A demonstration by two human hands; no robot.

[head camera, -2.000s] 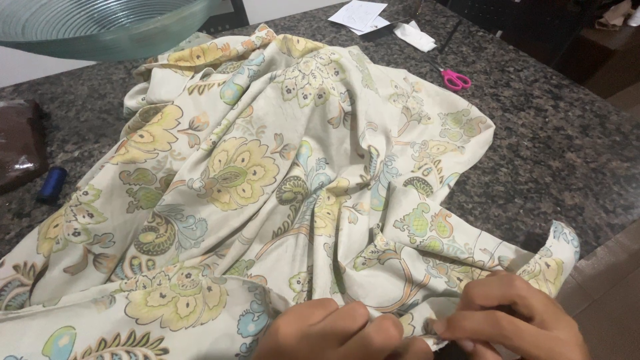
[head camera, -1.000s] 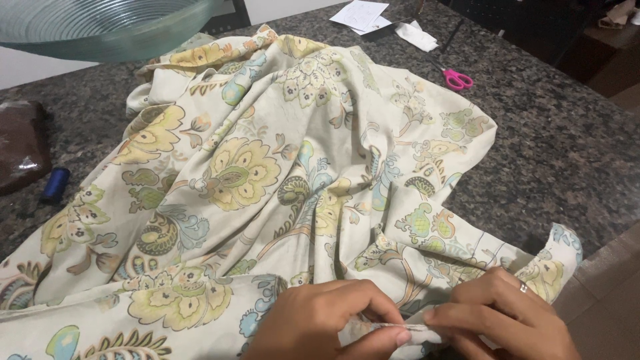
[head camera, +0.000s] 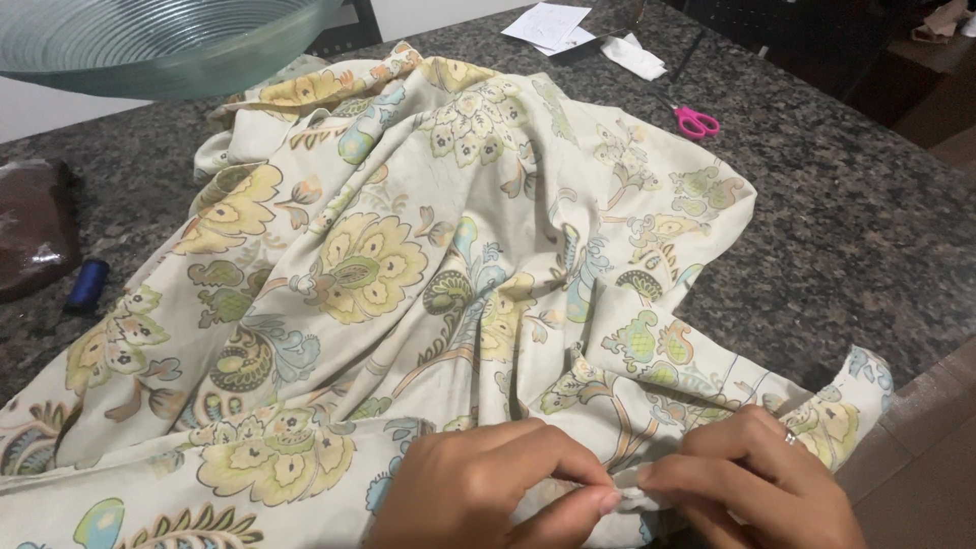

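A large cream floral-print fabric (head camera: 366, 267) lies in folds over the dark granite table. At the bottom middle, my left hand (head camera: 488, 480) pinches the edge of the fabric between thumb and forefinger. Just to its right, my right hand (head camera: 751, 473), with a ring on one finger, grips the same bunched edge; its fingertips are close to those of my left hand. Dark thread lines cross the cloth above my right hand. Whether a needle is between the fingers cannot be told.
Pink-handled scissors (head camera: 695, 122) lie beyond the cloth at the upper right, near a crumpled white tissue (head camera: 633, 57) and white papers (head camera: 545, 27). A ribbed glass bowl (head camera: 168, 46) is at the upper left. A blue thread spool (head camera: 87, 286) and a brown package (head camera: 34, 229) lie at the left.
Both hands stay at the cloth's near edge. Since one second ago, my left hand has turned a little, its thumb and forefinger now closer around the edge.
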